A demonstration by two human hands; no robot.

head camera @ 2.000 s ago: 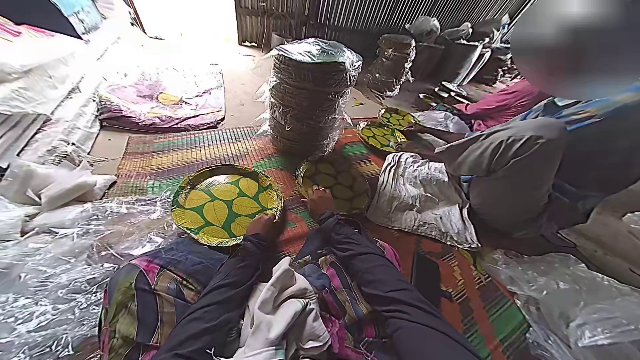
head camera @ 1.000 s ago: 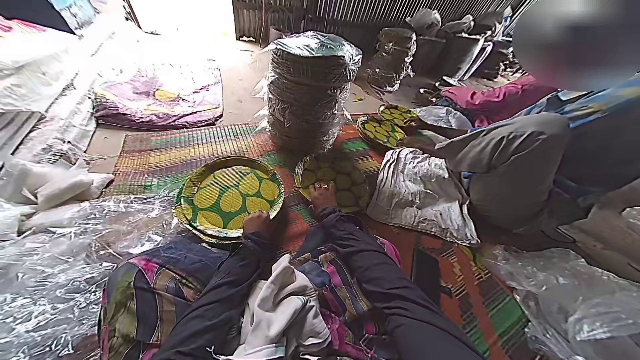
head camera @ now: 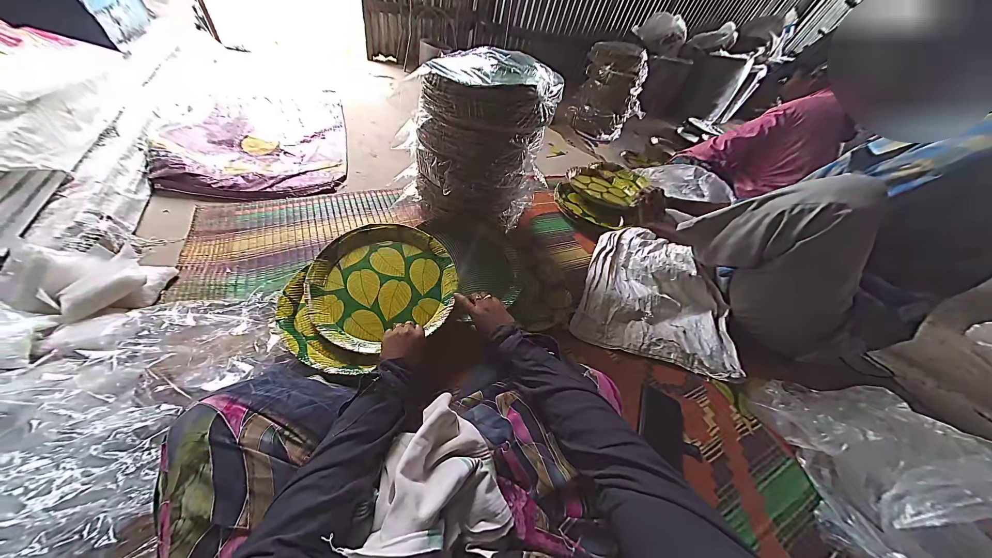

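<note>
A round green plate with a yellow leaf pattern (head camera: 380,287) is tilted in front of me, over a similar plate (head camera: 296,329) that shows at its lower left. My left hand (head camera: 403,342) grips the near rim of the upper plate. My right hand (head camera: 484,311) has its fingers at that plate's right edge; whether they close on it is not clear. Behind my right hand lies a darker, shadowed round plate (head camera: 496,267). A tall stack of plates wrapped in clear plastic (head camera: 484,139) stands just beyond, on the woven mat (head camera: 287,232).
A seated person's bent knee (head camera: 783,232) is at the right, beside a white woven sack (head camera: 659,302) and more leaf-patterned plates (head camera: 608,186). Clear plastic sheeting (head camera: 194,411) spreads at the left. A dark flat object (head camera: 661,422) lies near my right forearm.
The upper leaf-patterned plate has lifted and shifted right from the one under it. My right hand has moved left from the darker plate to the upper plate's edge.
</note>
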